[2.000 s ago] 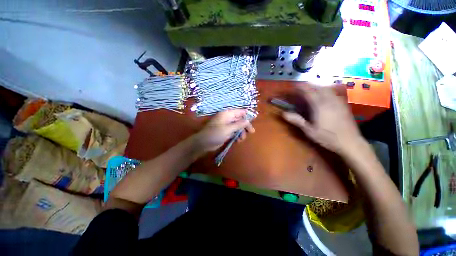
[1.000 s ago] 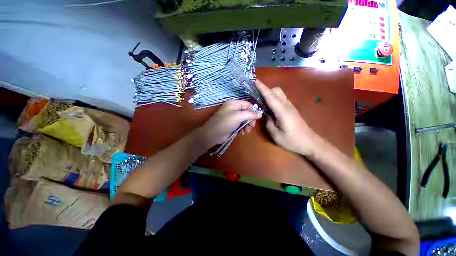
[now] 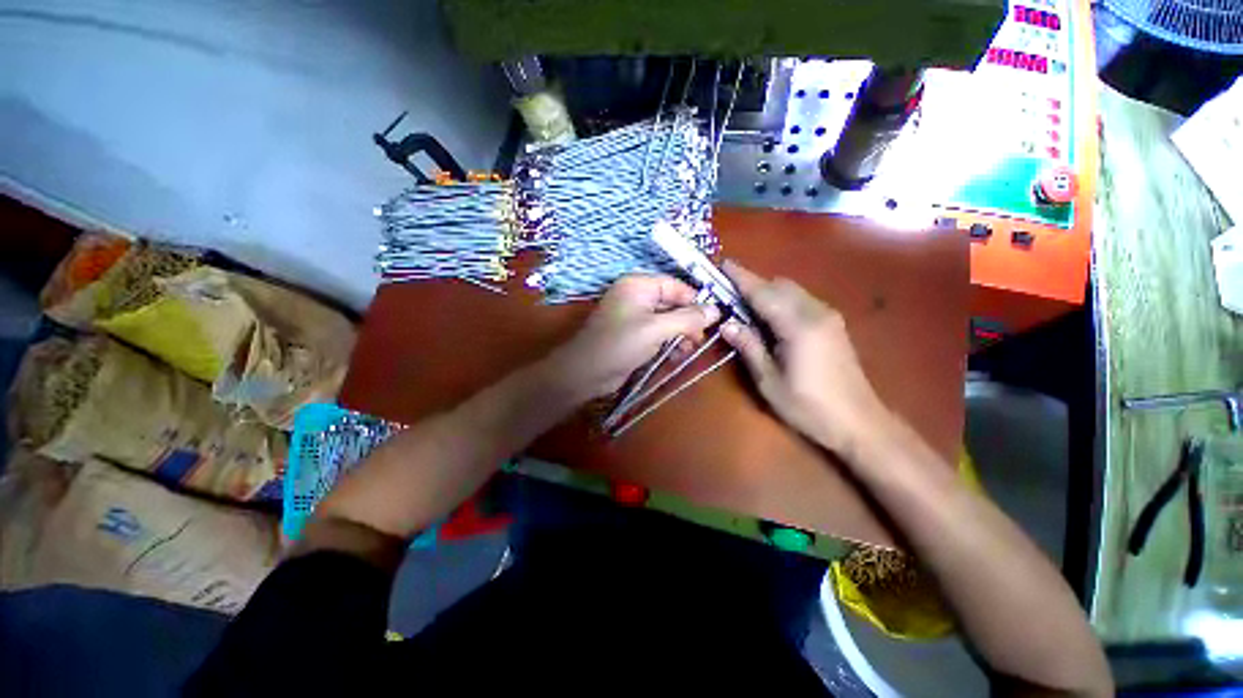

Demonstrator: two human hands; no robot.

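My right hand (image 3: 804, 357) is shut on a narrow grey loading bar (image 3: 693, 262), held tilted above the board. My left hand (image 3: 634, 331) pinches several thin metal rods (image 3: 665, 396) by their upper ends at the bar's edge. The rods slant down to the lower left, and one stands apart from the others at the bar. My fingers hide the rod tips and part of the bar's slots. Two stacks of rods lie behind my hands, the left stack (image 3: 443, 235) with yellow tips and the larger right stack (image 3: 614, 198).
The reddish-brown board (image 3: 872, 307) lies under my hands. The green press head (image 3: 736, 30) is above the perforated plate (image 3: 804, 143). An orange control box (image 3: 1022, 259) stands right. A blue basket (image 3: 303, 471) is lower left, a yellow-lined bucket (image 3: 886, 607) lower right. Pliers (image 3: 1175, 511) lie right.
My right hand has brought the bar from the board's right side to my left hand. The rods now spread apart below the bar, where they were bunched together before.
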